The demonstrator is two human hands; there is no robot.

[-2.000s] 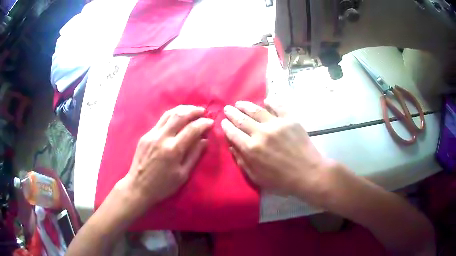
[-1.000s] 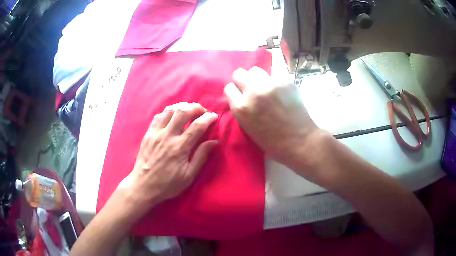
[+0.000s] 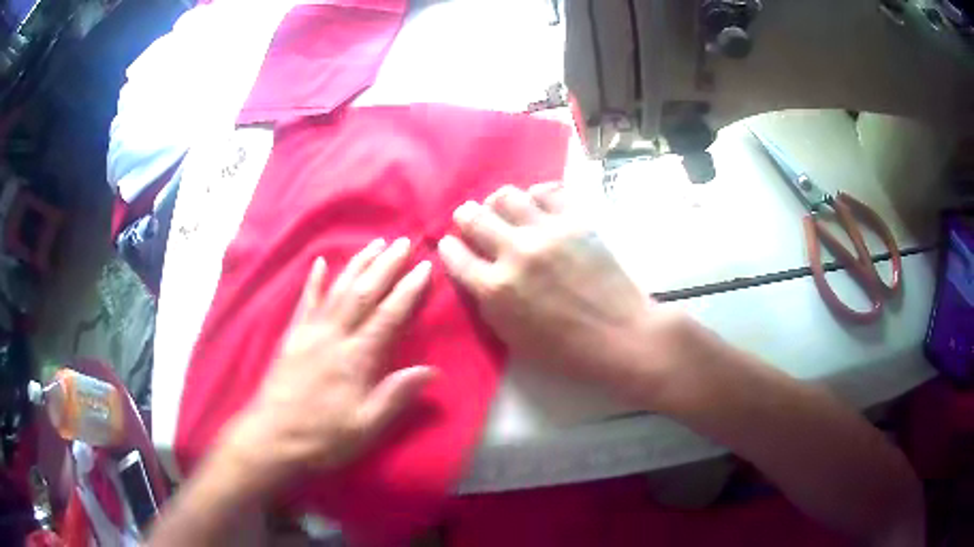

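Observation:
A large red garment panel [image 3: 352, 160] lies on the pale table in front of me, left of the sewing machine, with soft folds running across it. My left hand [image 3: 342, 363] lies on its lower left part, palm down, fingers spread, slightly blurred. My right hand [image 3: 545, 278] lies on its right part, fingertips bent onto the cloth near the middle. Whether the right fingers pinch any cloth cannot be told. The fingertips of both hands are close together but apart, with a small crease between them.
The sewing machine [image 3: 641, 75] stands at the upper right. Orange-handled scissors [image 3: 849, 251] lie right of it, beside a phone [image 3: 951, 305]. A folded red piece [image 3: 320, 59] lies upper left, near a white cloth pile [image 3: 150, 118]. A bottle [image 3: 88, 408] is at lower left.
The panel's lower part has swung left and its right edge now slants. My left hand has opened and moved a little down. My right hand has moved left and slightly down from a second ago.

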